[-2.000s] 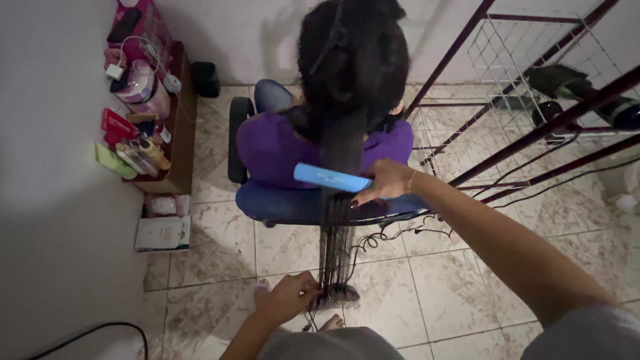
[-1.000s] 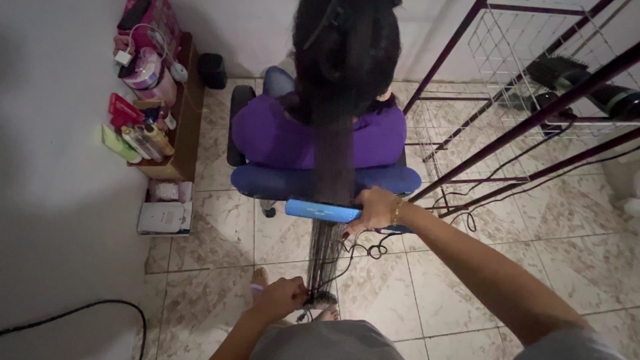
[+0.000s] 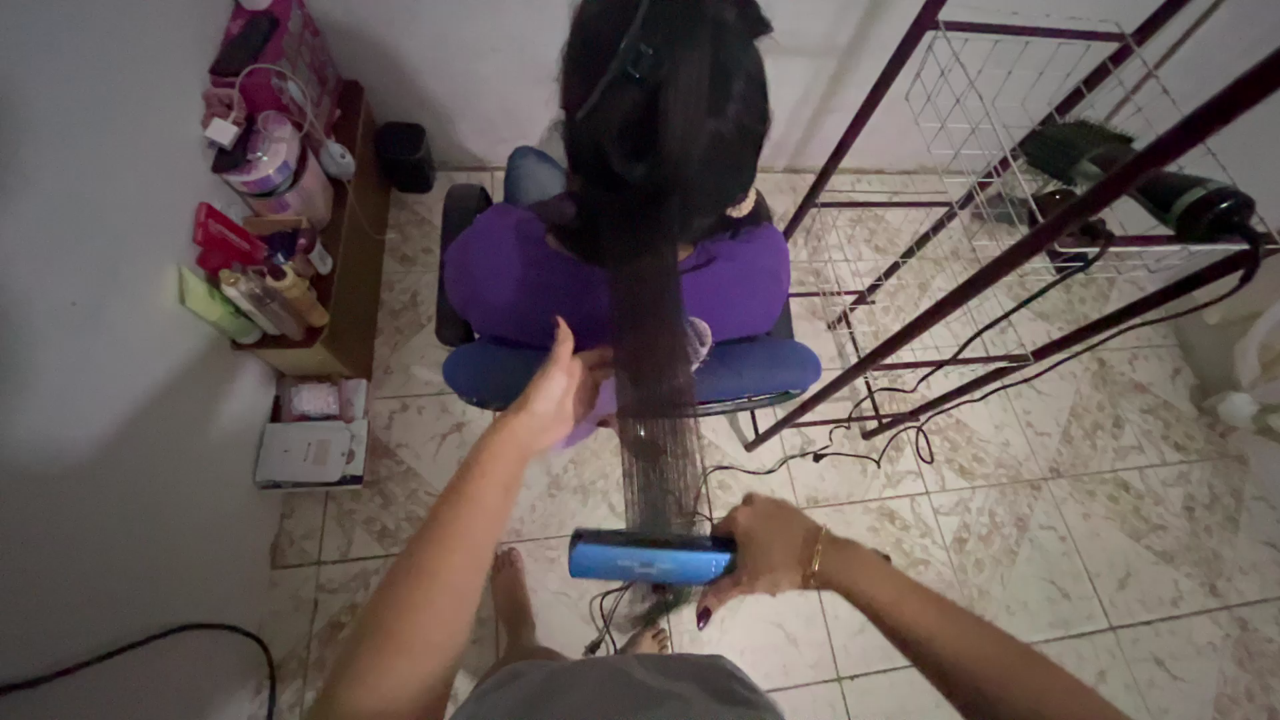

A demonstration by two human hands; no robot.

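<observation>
A person in a purple top [image 3: 525, 265] sits on a blue-backed chair [image 3: 760, 372], back toward me. A long, flat section of dark hair [image 3: 655, 330] hangs down over the chair back. My right hand [image 3: 780, 550] grips a blue flat iron [image 3: 650, 558], which lies across the hair near its lower ends. My left hand [image 3: 565, 390] is raised at the left edge of the section, thumb up and fingers partly behind the hair; whether they touch it is not clear. Something light purple hangs just below that hand.
At the left stands a wooden shelf [image 3: 350, 240] with bottles, and a box [image 3: 310, 450] below it. A metal rack [image 3: 900, 335] with wire baskets stands at the right, holding a hot-air brush [image 3: 1140, 180]. Cords [image 3: 760, 470] trail over the tiled floor. A black bin [image 3: 405, 157] is by the wall.
The flat iron in my right hand has moved down the hair toward me. My left hand has left the hair ends and moved up beside the chair back.
</observation>
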